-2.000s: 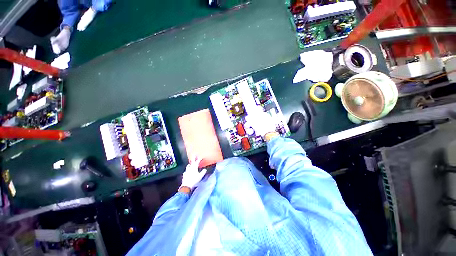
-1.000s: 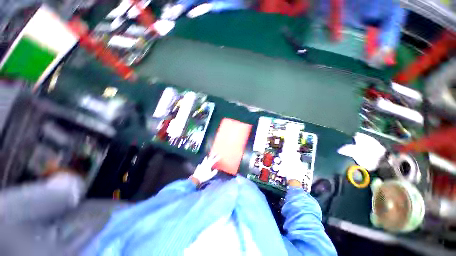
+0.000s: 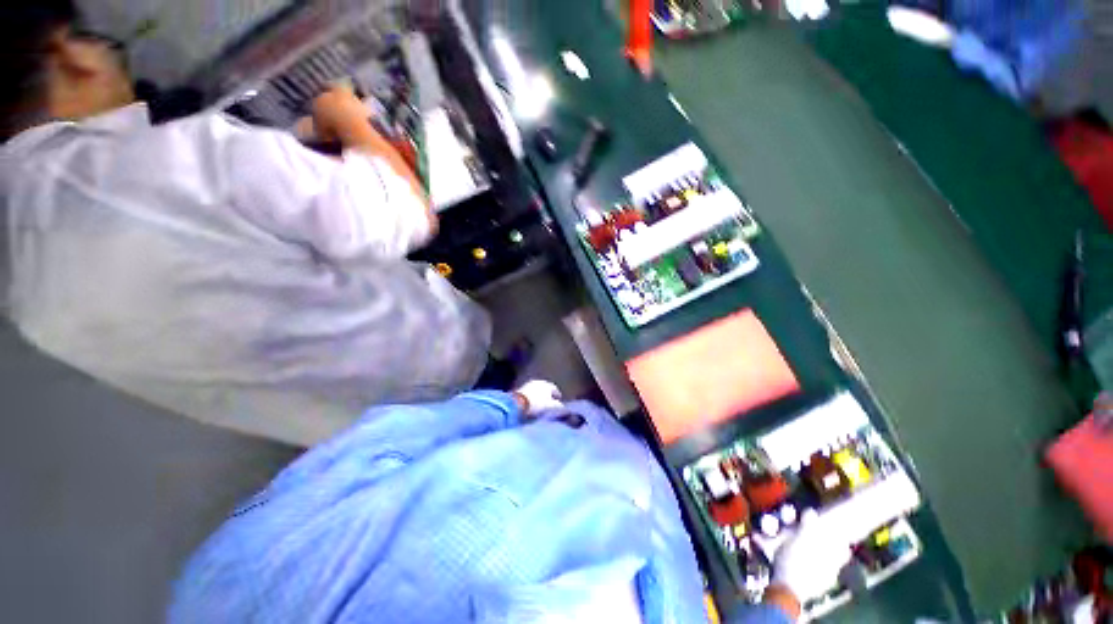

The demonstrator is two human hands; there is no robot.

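A green power supply board (image 3: 830,473) with white heatsinks, red-orange coils and a yellow-topped transformer lies on the green bench. My right hand (image 3: 806,563), in a white glove, rests on its near lower part; the fingers blend with the white heatsink, so a grip cannot be told. My left hand (image 3: 540,396), white-gloved, is small beside my blue smock, away from the boards; its fingers are mostly hidden. A flat red-orange pad (image 3: 712,373) lies beside the board. A second similar board (image 3: 671,235) lies beyond the pad.
A person in a pale smock (image 3: 232,268) stands close on my left, with a bare hand (image 3: 338,116) at a test fixture (image 3: 454,159). A black handheld object (image 3: 591,151) lies past the second board. A blue sleeve (image 3: 1007,46) shows across the bench.
The view has swung left, bringing the neighbouring person and fixture into sight. My left hand has left the red-orange pad and is by my body. My right hand is still on the board.
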